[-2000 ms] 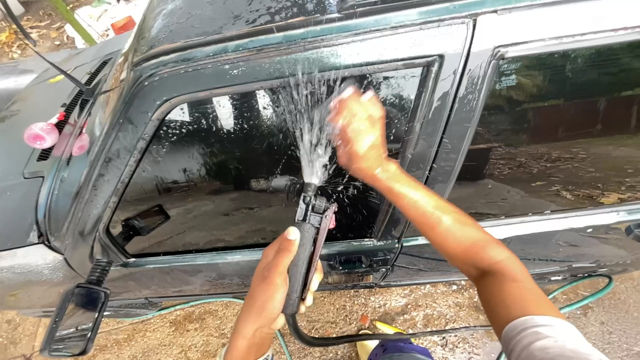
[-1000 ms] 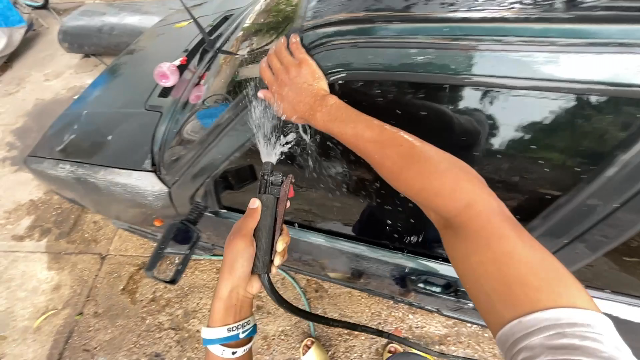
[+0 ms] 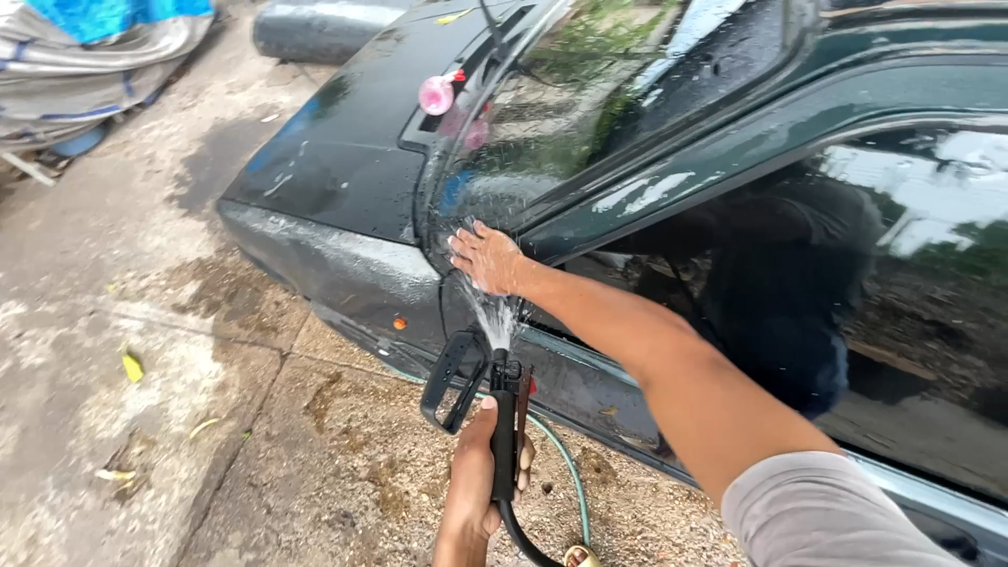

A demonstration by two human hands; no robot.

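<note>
My left hand (image 3: 475, 461) grips the black handle of a spray gun (image 3: 504, 445), whose hose runs down out of view. Water spurts from its nozzle toward my right hand (image 3: 488, 258). That hand is bare, its fingers spread, at the base of the windshield pillar of a dark green car (image 3: 346, 177). The wet windshield (image 3: 551, 118) lies beyond it. Below the right hand, the side mirror (image 3: 453, 382) stands just left of the nozzle. The dark side window (image 3: 787, 299) reflects a figure.
A pink round bottle (image 3: 436, 95) with a red tip rests by the windshield's lower edge. A green hose (image 3: 571, 465) crosses the gravelly ground. A grey cylinder (image 3: 327, 31) and a tarp-covered heap (image 3: 94, 63) lie beyond the hood. Yellow leaves dot the concrete.
My right hand has gone from the side window, past the roof edge, down to the base of the windshield pillar. The spray has moved toward the car's front with it. The view has shifted toward the hood.
</note>
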